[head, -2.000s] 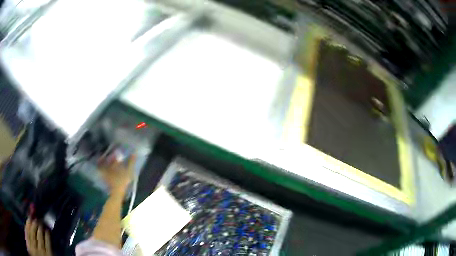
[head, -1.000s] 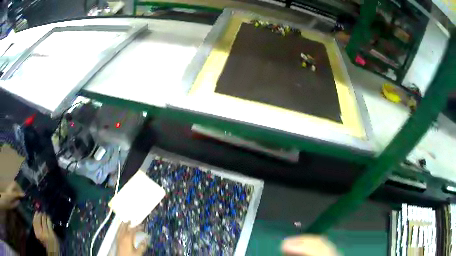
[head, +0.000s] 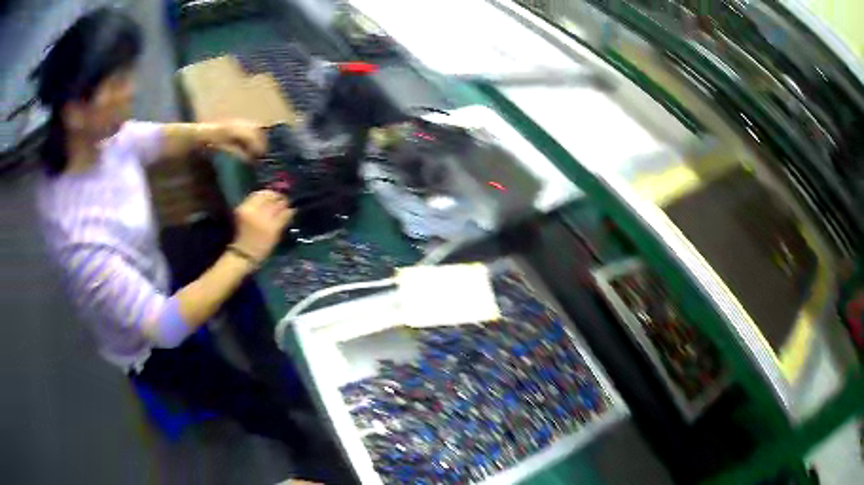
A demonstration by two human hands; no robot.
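A pale-framed board tray point(head: 332, 414) lies in front of me, full of small circuit boards point(head: 474, 388) with blue and red parts. A blank white card point(head: 448, 295) lies over the boards at the tray's far side. A tiny skin-toned sliver, perhaps my left hand point(head: 299, 482), is cut off by the bottom edge; its fingers and any contact are hidden. My right hand is out of the picture. The view is blurred.
A seated person at left has both hands at a black test fixture point(head: 317, 185). Loose boards point(head: 336, 268) lie near it. A white cable point(head: 327, 296) curves beside the tray. A grey box, cloth rag point(head: 426, 216) and narrow tray point(head: 663, 332) lie beyond.
The view has swung left, bringing the seated person into sight. My left hand has left the white card, which lies on the tray's far side. My right hand has gone out of view.
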